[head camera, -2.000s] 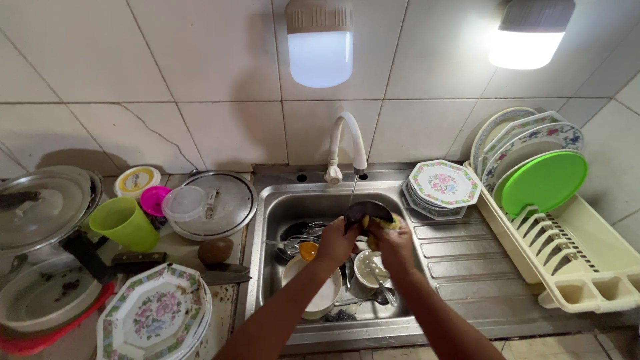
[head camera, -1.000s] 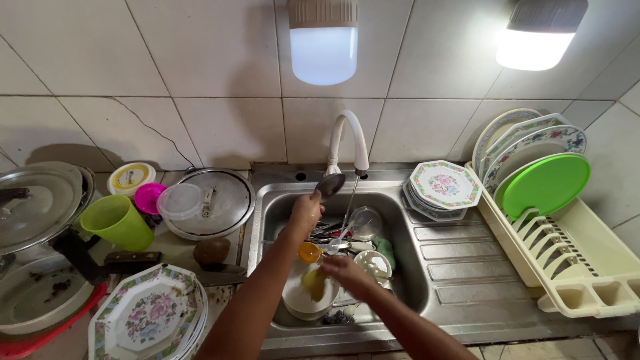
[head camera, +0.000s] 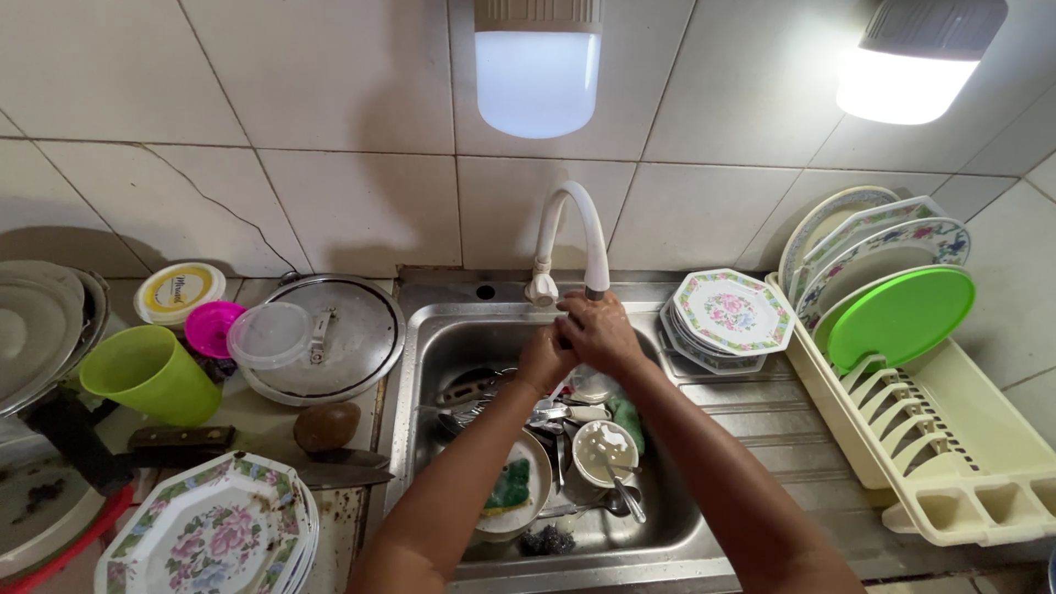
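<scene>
Beneath the spout of the white faucet (head camera: 571, 231), my two hands meet over the back of the sink (head camera: 495, 330). My left hand (head camera: 546, 359) is closed around something small and dark, mostly hidden between the hands. My right hand (head camera: 601, 330) lies over it, its fingers curled beside the spout's tip. Below them in the sink are a white cup (head camera: 605, 454) with cloudy water and a spoon, a bowl (head camera: 536, 495) holding a green and yellow sponge (head camera: 507, 487), a steel scourer (head camera: 548, 541), a green cloth (head camera: 627, 421) and a heap of cutlery.
Floral plates (head camera: 730, 309) are stacked right of the sink, beside a cream dish rack (head camera: 916, 429) with plates and a green lid (head camera: 903, 318). On the left are soiled plates (head camera: 214, 528), a pot lid (head camera: 330, 346), a green cup (head camera: 153, 375) and a knife (head camera: 346, 474). Two lamps hang above.
My hands, apart one second ago, have come together under the faucet. The yellowish sponge, in my right hand then, now lies in the bowl.
</scene>
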